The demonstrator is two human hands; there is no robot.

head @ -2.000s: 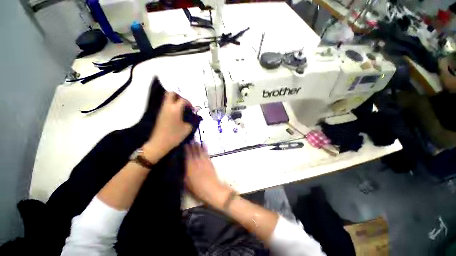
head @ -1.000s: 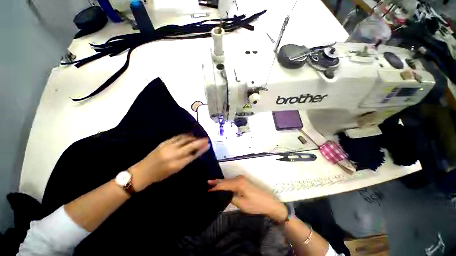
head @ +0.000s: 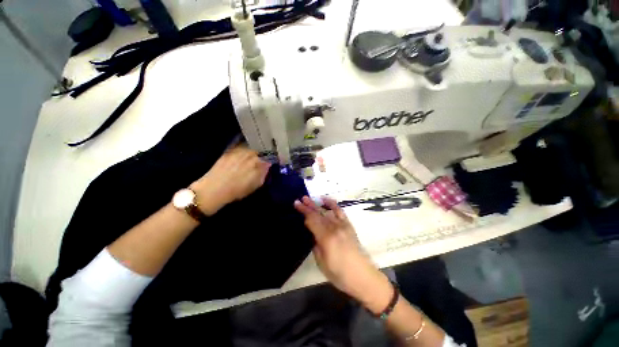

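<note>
A large black fabric panel (head: 183,230) lies left of and under the needle area of the white sewing machine (head: 407,101). Its right edge is at the lit presser foot and needle (head: 285,169). My left hand (head: 234,175) is on the fabric just left of the needle, fingers bent and pinching the cloth near the machine head. My right hand (head: 332,237) is at the cloth's right edge, just in front of the needle, with thumb and fingertips at the edge. Whether its fingertips grip the cloth is unclear.
Dark thread snips (head: 394,204) and a thin dark strip lie right of my right hand. A purple phone (head: 379,152), a pink-and-white checked pincushion (head: 446,192) and black scraps (head: 487,193) lie further right. Black strips (head: 136,61) lie at the back left.
The fabric has moved from spread out left of the machine to under the needle area. Both hands have moved up to the needle, and the camera view has shifted closer.
</note>
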